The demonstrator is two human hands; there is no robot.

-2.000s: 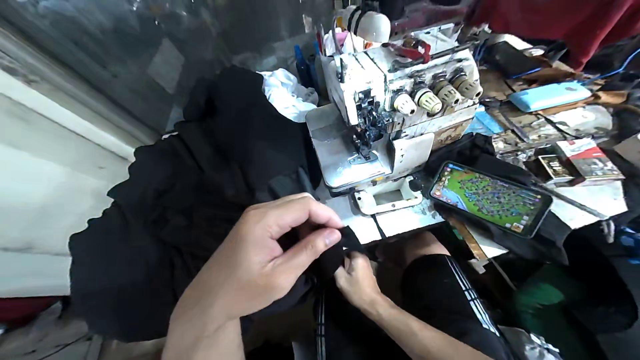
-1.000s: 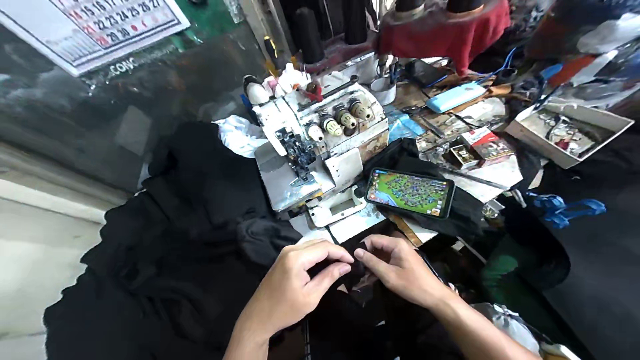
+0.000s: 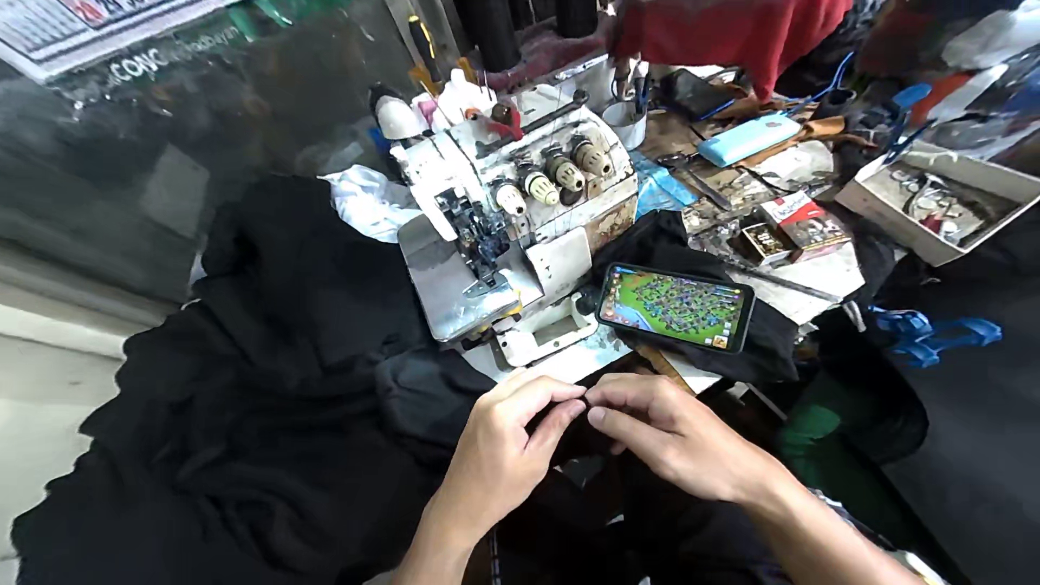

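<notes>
My left hand (image 3: 516, 447) and my right hand (image 3: 678, 431) meet fingertip to fingertip in front of the overlock sewing machine (image 3: 520, 187). Thumb and forefinger of each hand are pinched together; something small and dark may lie between them, too small to make out. Black fabric (image 3: 284, 390) is heaped at the left, up against the machine's metal plate (image 3: 455, 284). Just beyond my hands is the machine's white open-framed lower part (image 3: 548, 333). A smartphone (image 3: 674, 307) with a game on its screen rests on dark cloth to the right of it.
Behind the phone lie a light-blue case (image 3: 747, 140), a cigarette pack (image 3: 804, 223) and a small matchbox (image 3: 766, 242). A cardboard box (image 3: 942, 199) of small parts stands at the right, blue-handled scissors (image 3: 934, 333) below it. White crumpled plastic (image 3: 370, 203) sits left of the machine.
Two seconds ago my left hand was raised nearer the view and my right hand lower, at dark cloth. Now both hands are level with fingertips together. The view has shifted to the right.
</notes>
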